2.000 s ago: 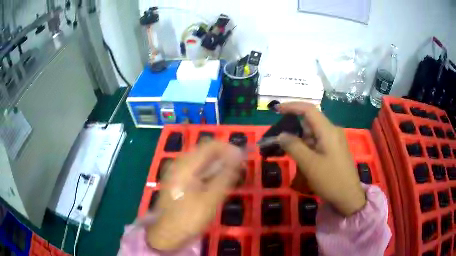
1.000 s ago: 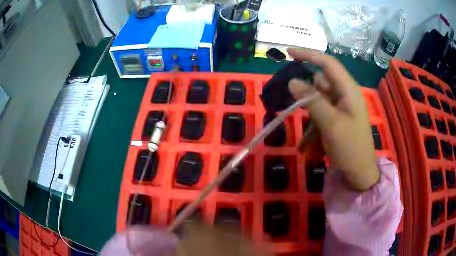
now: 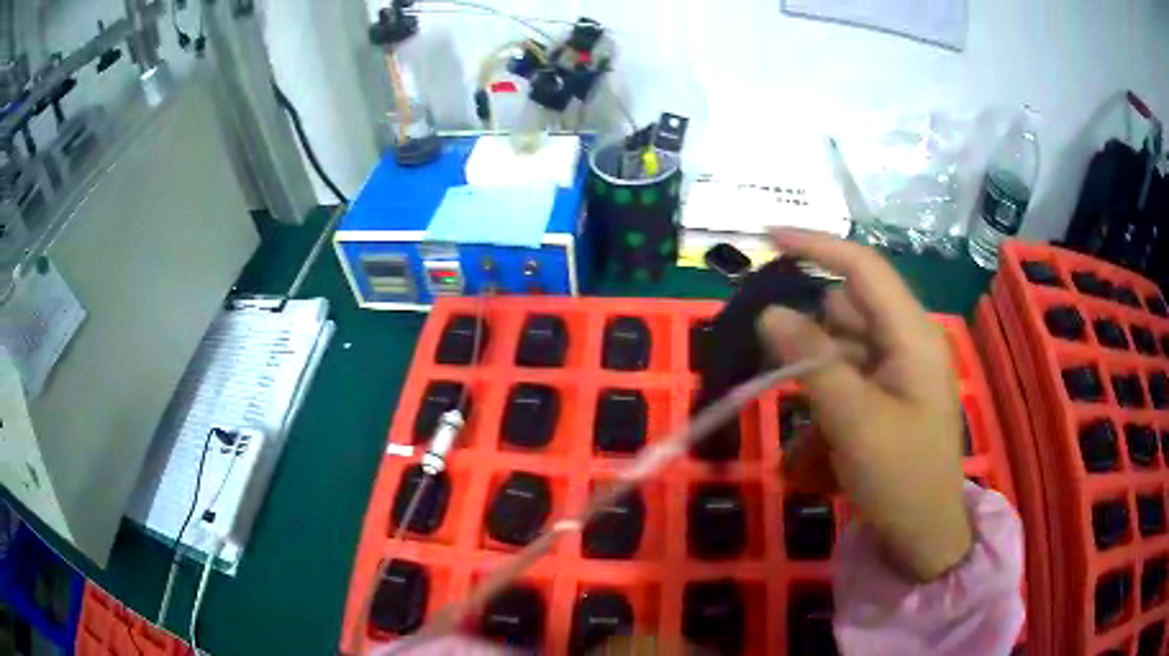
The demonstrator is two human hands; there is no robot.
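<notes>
My right hand [image 3: 885, 397] holds a dark block, likely the test fixture [image 3: 759, 327], above the back right part of the red-orange tray [image 3: 583, 314]. A clear hose [image 3: 615, 490] runs from my right hand down to the lower left, over the tray. Black watch-like units [image 3: 530, 417] sit in the tray's square pockets. A white and silver inline connector [image 3: 441, 442] lies on a thin hose over the tray's left side. My left hand [image 3: 622, 646] shows only as a blurred sliver at the bottom edge; its fingers are hidden.
A blue tester [image 3: 455, 272] with two displays stands behind the tray, beside a green-dotted pen cup [image 3: 636, 218]. A single black unit [image 3: 727, 260] lies by the papers. Stacked trays [image 3: 1026, 423] stand at right. Clipboard sheets [image 3: 244, 385] and a power strip [image 3: 228, 493] lie left.
My left hand has moved from over the tray to the bottom edge. The hose now stretches clearly across the tray. My right hand still holds the dark block. The camera view has shifted.
</notes>
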